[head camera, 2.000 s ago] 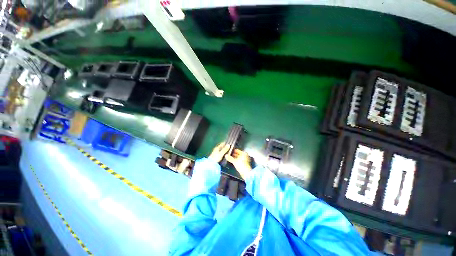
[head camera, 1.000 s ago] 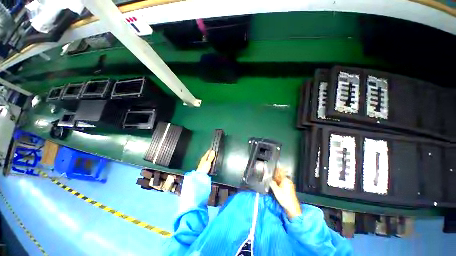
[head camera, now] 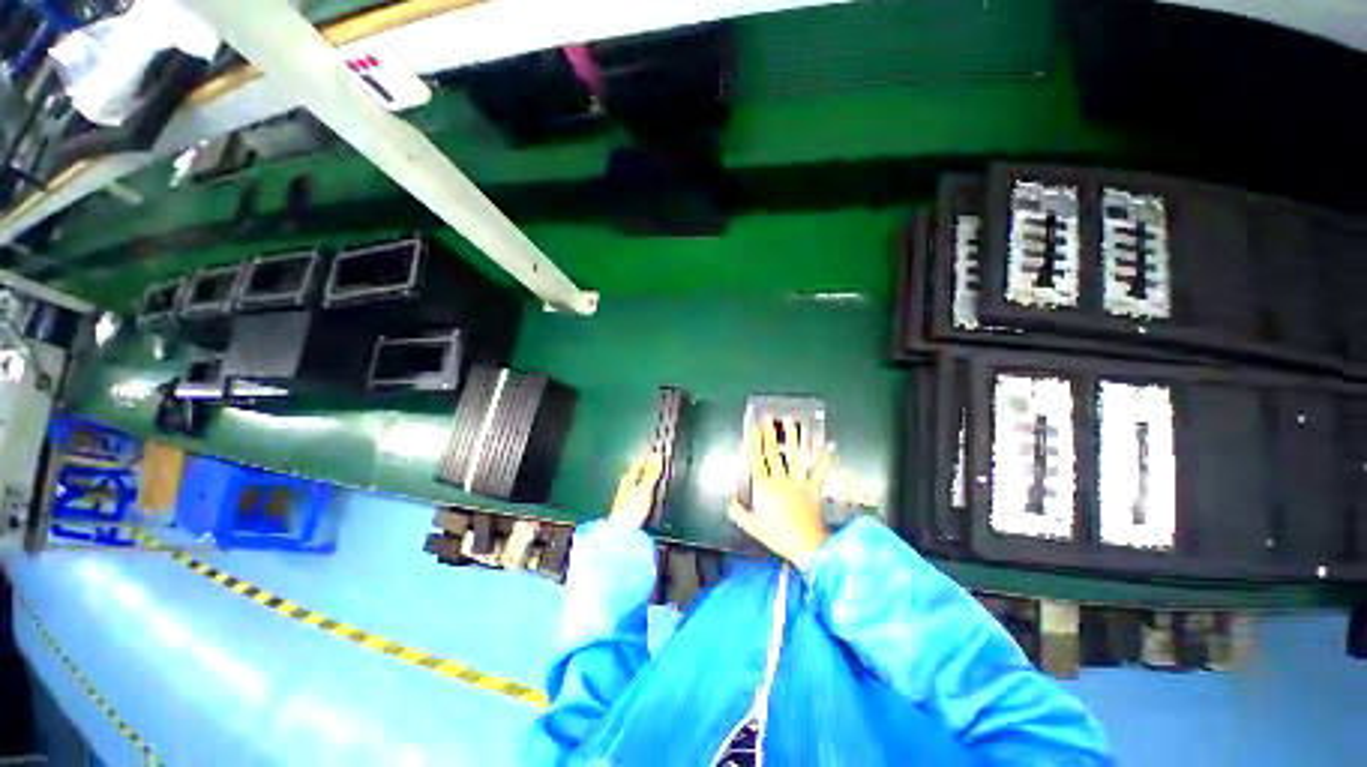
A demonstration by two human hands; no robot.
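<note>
A dark frame with a greyish rim (head camera: 810, 414) lies on the green bench in front of me. My right hand (head camera: 783, 498) is laid over it with fingers spread, hiding much of its middle and lower part. A narrow stack of thin black panels (head camera: 675, 427) stands just to its left. My left hand (head camera: 640, 487) touches the left side of that stack near its lower end; whether it grips a panel cannot be told. A wider panel stack with a pale band (head camera: 507, 435) stands further left.
Black foam trays (head camera: 1229, 465) with silvery slotted plates (head camera: 1034, 457) are stacked at the right. Open black boxes (head camera: 375, 270) stand at the left. A white post (head camera: 435, 173) slants over the bench. Small blocks (head camera: 502, 543) and a blue stool (head camera: 270, 507) are below the bench edge.
Both hands were together on the narrow panel stack, then parted. My right hand has moved from the frame's lower right corner onto its top. The frame now sits straighter. My left hand stays at the stack.
</note>
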